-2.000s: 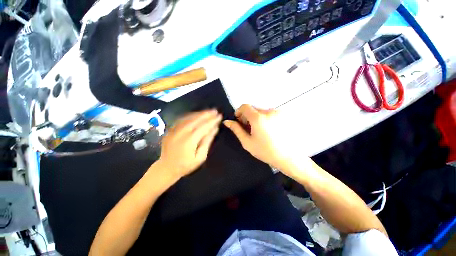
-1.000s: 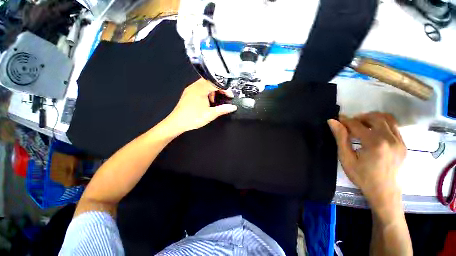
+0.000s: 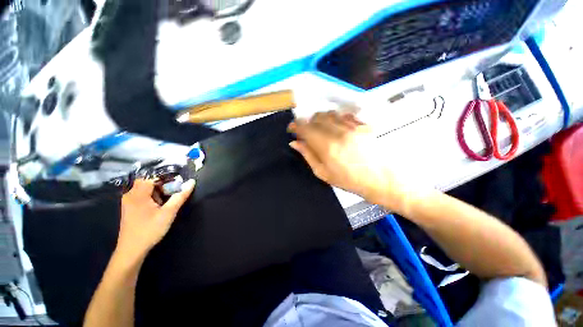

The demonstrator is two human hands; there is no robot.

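A large black garment panel (image 3: 256,217) lies over the machine bed and hangs off the near edge. A black strip (image 3: 128,70) drapes over the white sewing machine (image 3: 236,60) and runs down to the panel. My left hand (image 3: 150,211) is at the needle area, thumb and fingers at the presser foot (image 3: 167,174); whether it pinches cloth is hidden. My right hand (image 3: 332,150) rests at the panel's right edge, with fingertips on its upper right corner; the grip is blurred.
A wooden-handled tool (image 3: 246,105) lies behind the panel. Red-handled scissors (image 3: 487,124) lie at the table's right end. A dark control panel (image 3: 422,41) is above. A red object (image 3: 566,172), a blue bar (image 3: 415,268) and white strips (image 3: 444,267) are beyond the table edge.
The view has swung right, bringing the scissors and control panel back. My left hand stays at the needle; my right hand has come onto the panel's corner.
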